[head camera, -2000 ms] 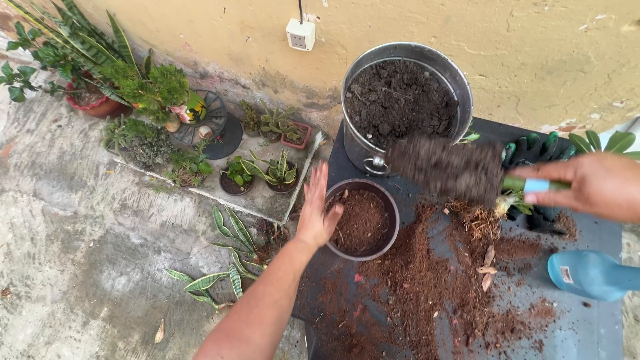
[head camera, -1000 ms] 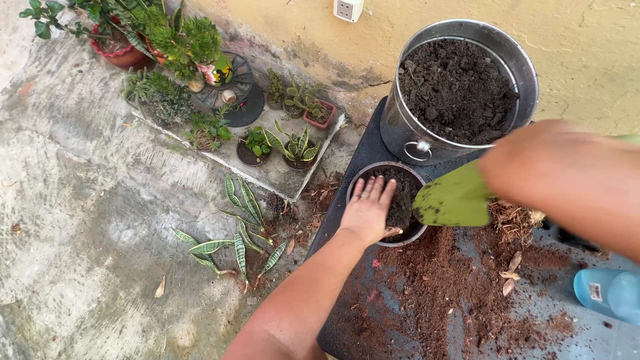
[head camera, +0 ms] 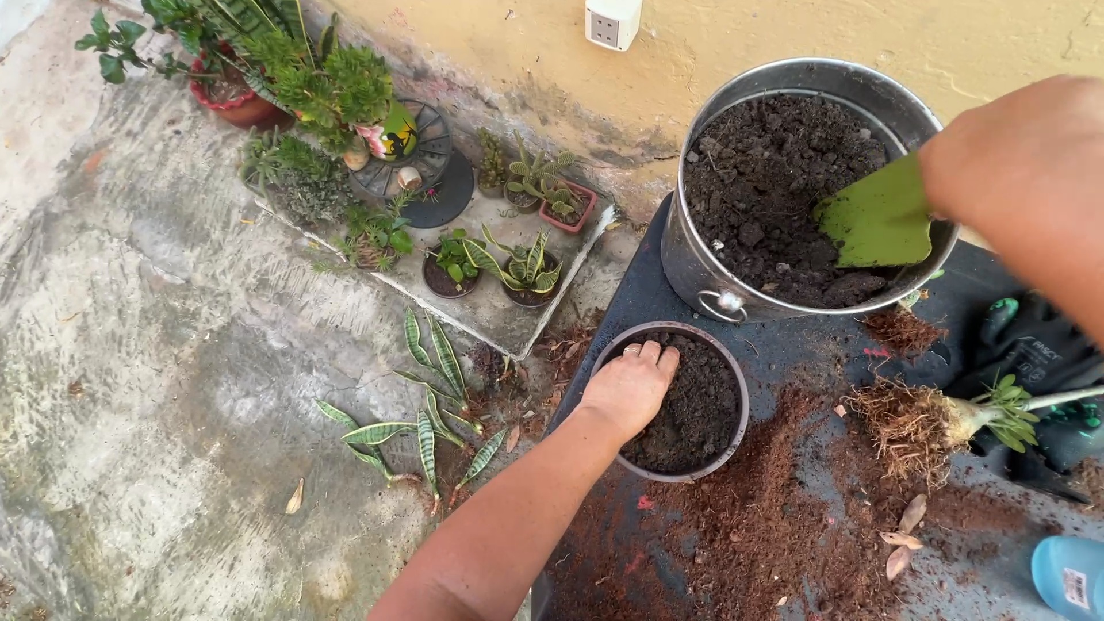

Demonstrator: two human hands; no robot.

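Note:
My right hand (head camera: pixel 992 164) grips a green hand trowel (head camera: pixel 880 216), its blade pushed into the dark soil (head camera: pixel 776 181) of a metal bucket (head camera: pixel 716 267) at the upper right. The trowel's handle is hidden in the hand. Below the bucket stands a round plastic pot (head camera: pixel 737 431) with dark soil in it. My left hand (head camera: pixel 632 384) rests in this pot on the soil at the left side, its fingertips partly sunk in and nothing seen held. Right of the pot, a bare-rooted plant with a swollen pale stem (head camera: pixel 966 420) lies on the dark table (head camera: pixel 673 565).
Reddish-brown soil (head camera: pixel 768 517) is spread over the table. Black and green work gloves (head camera: pixel 1026 345) and a light-blue plastic container (head camera: pixel 1065 573) are at the right. Cut snake plant leaves (head camera: pixel 427 444) lie on the concrete floor. Potted plants (head camera: pixel 526 276) stand on a low slab by the wall.
The trowel has moved from over the pot up into the bucket. My left hand stays at the pot, which holds dark soil where reddish-brown soil showed two seconds ago.

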